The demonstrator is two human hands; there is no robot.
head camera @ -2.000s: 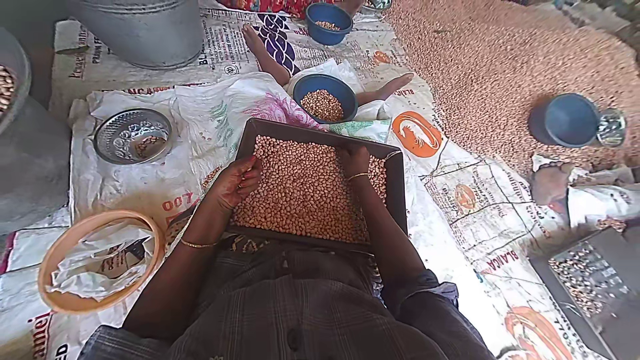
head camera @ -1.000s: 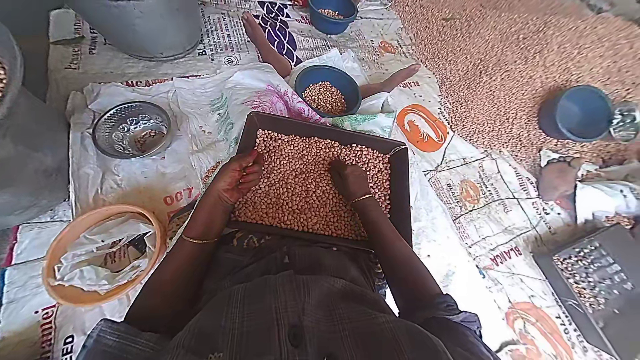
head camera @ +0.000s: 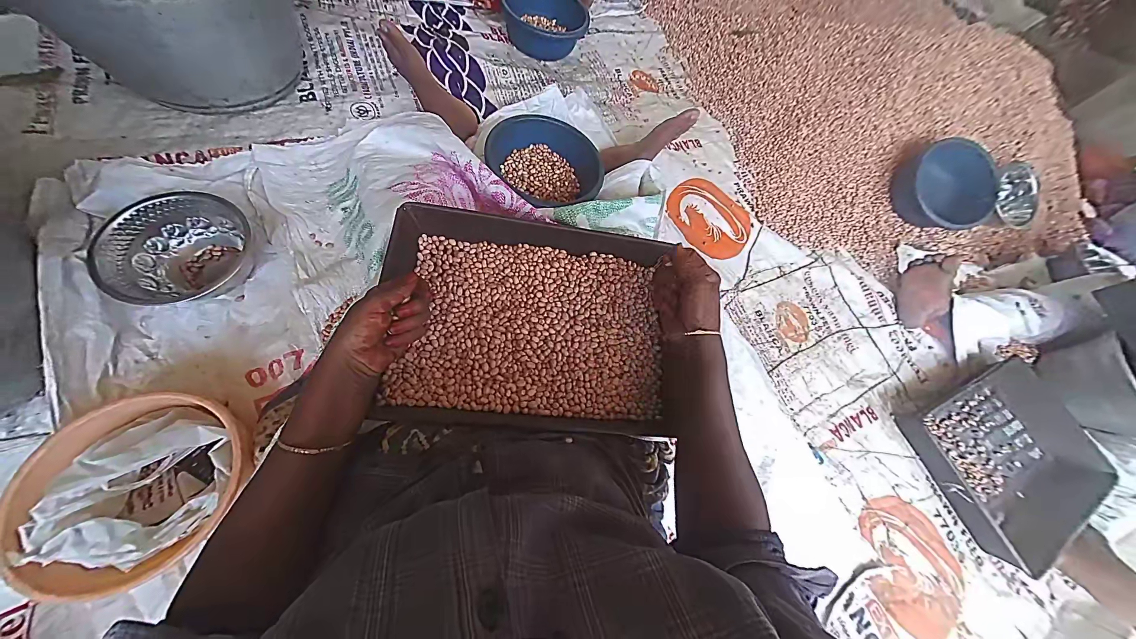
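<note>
A dark rectangular tray (head camera: 532, 229) rests at my lap, covered with a layer of shelled peanuts (head camera: 532, 328). My left hand (head camera: 386, 324) is at the tray's left side, fingers curled over the nuts near the edge; whether it grips the rim or holds nuts is hard to tell. My right hand (head camera: 690, 288) is closed around the tray's right rim near the upper right corner. Just beyond the tray stands a blue bowl (head camera: 543, 160) with peanuts in it. To the left, a perforated metal bowl (head camera: 170, 248) holds a few nuts.
An orange basin (head camera: 235, 444) with white sacking lies lower left. A large grey tub (head camera: 204, 53) stands upper left. Another person's feet (head camera: 666, 133) flank the blue bowl. Upper right are a peanut heap (head camera: 843, 98) and a blue container (head camera: 954, 182); lower right, another tray (head camera: 1065, 497).
My right hand has moved from over the nuts inside the tray to its right rim. My left hand stays at the left side.
</note>
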